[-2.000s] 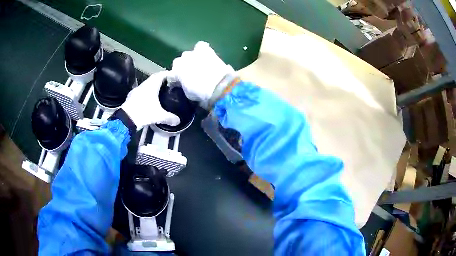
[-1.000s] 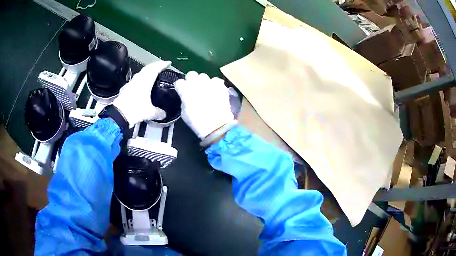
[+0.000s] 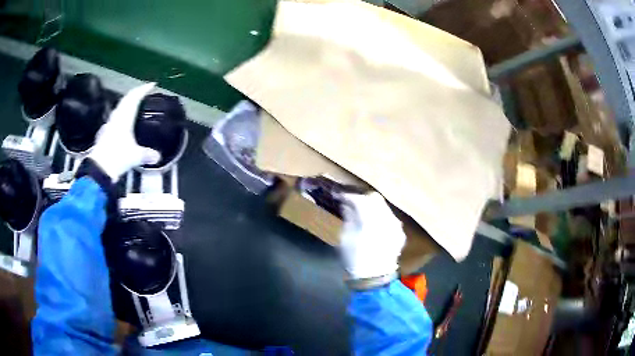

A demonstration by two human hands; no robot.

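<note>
Several black dome cameras in white housings stand on the dark bench mat at the left. My left hand [image 3: 120,138], in a white glove, holds the left side of one camera head [image 3: 161,128], thumb and fingers around it. The head's white bracket and ribbed base plate [image 3: 150,208] show below. My right hand [image 3: 372,236], gloved, is at the small brown carton [image 3: 310,217], its fingertips at the dark small parts [image 3: 324,193] inside. The fingertips are blurred, so I cannot tell whether they grip a part. Another camera [image 3: 144,257] stands nearest me.
A large tan kraft sheet [image 3: 390,118] lies over the small carton. A clear parts tray [image 3: 240,146] sits left of it. An orange object [image 3: 416,285] and a slim reddish tool [image 3: 450,313] lie at the right. A metal rail and brown cartons [image 3: 529,306] are beyond.
My right hand has left the camera head and moved right to the small carton. My left hand has stayed on the head. The view has shifted right, uncovering the parts tray.
</note>
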